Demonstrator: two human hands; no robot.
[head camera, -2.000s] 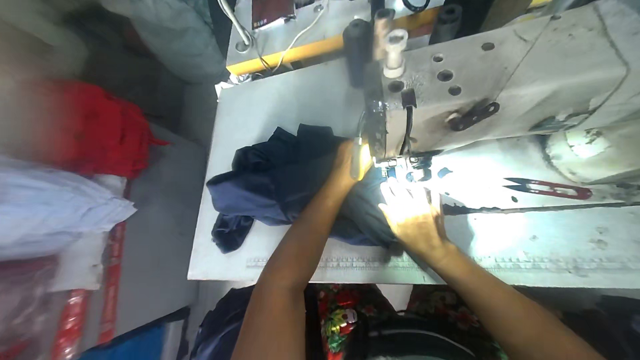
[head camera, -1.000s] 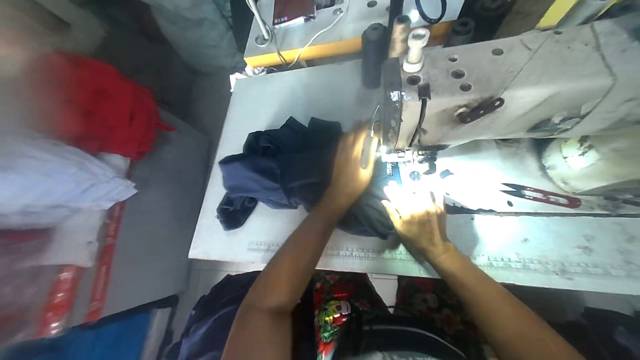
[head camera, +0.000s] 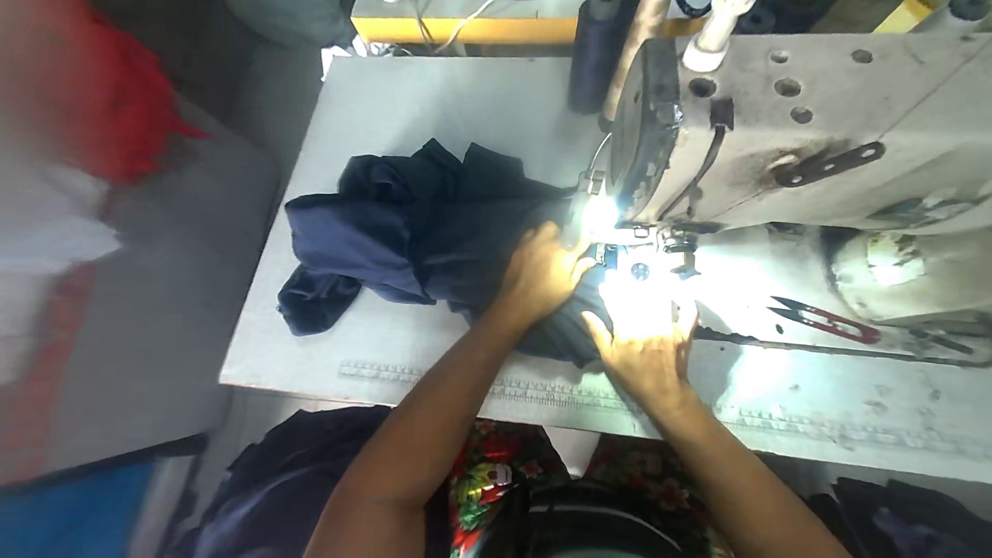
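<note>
A dark navy cloth garment (head camera: 434, 232) lies bunched on the white table of a sewing machine (head camera: 790, 132), its right end under the needle area. My left hand (head camera: 546, 271) rests on the cloth just left of the presser foot, fingers spread, palm down. My right hand (head camera: 647, 333) lies flat at the cloth's right edge, in front of the needle, its fingers washed out by the bright machine lamp (head camera: 601, 213). Whether either hand pinches the fabric cannot be told. Red-handled thread snips (head camera: 829, 319) lie on the machine bed to the right.
A printed ruler scale (head camera: 542, 391) runs along the table's front edge. Thread cones (head camera: 597, 62) stand behind the machine head. Red cloth (head camera: 116, 101) and white cloth (head camera: 54, 217) are at the left, beyond the table. Dark cloth (head camera: 287, 473) hangs below the front edge.
My left hand has moved a little toward me from beside the needle, its fingers now lower on the cloth. The view has shifted closer to the table.
</note>
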